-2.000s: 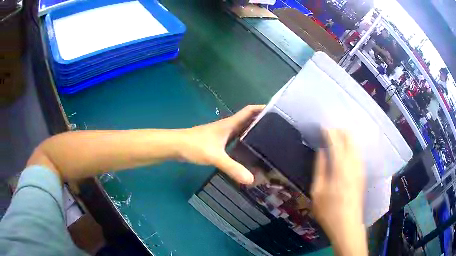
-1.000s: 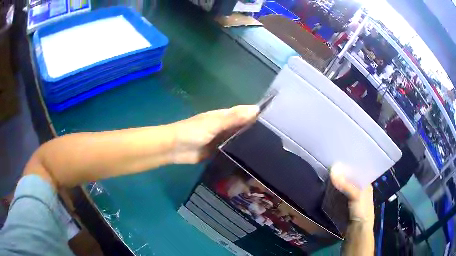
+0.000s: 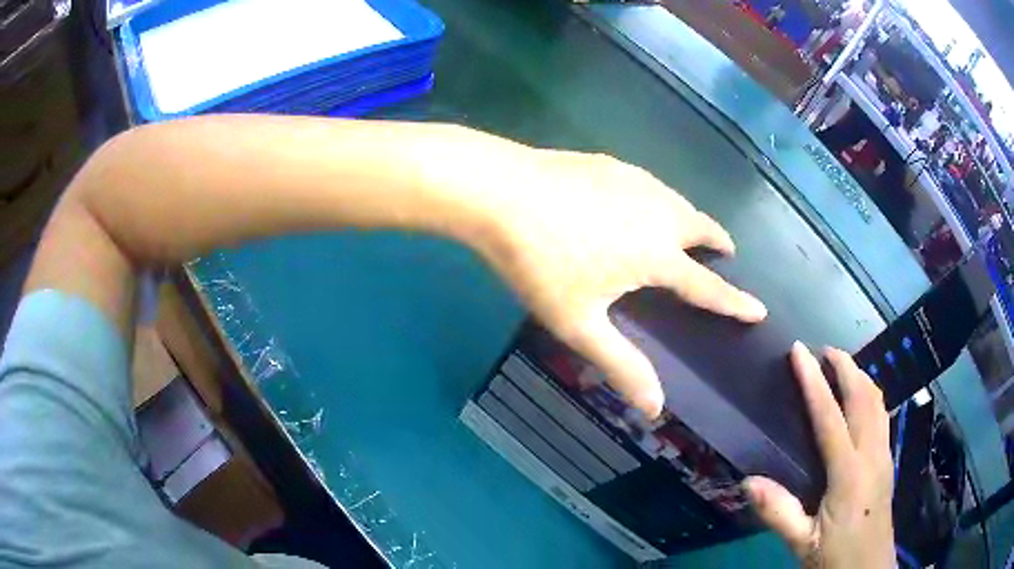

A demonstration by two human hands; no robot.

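A black retail box stands on the green-teal bench. Its top is closed, and a crowd photo, grey panels and a white bottom strip show on its near side. My left hand lies over the left part of the box top, fingers spread, thumb at the near top edge. My right hand rests on the right end of the top, thumb at the near edge. The inside of the box is hidden.
A stack of blue plastic trays with a white liner is at the upper left. Another black box with blue icons is at the right. An open brown carton with pale packs is below the bench edge. Shelving is at the upper right.
The raised pale lid has been folded down and the box top is now closed. My left hand has moved from the box's left side onto its top. My right hand is now on the top's right end.
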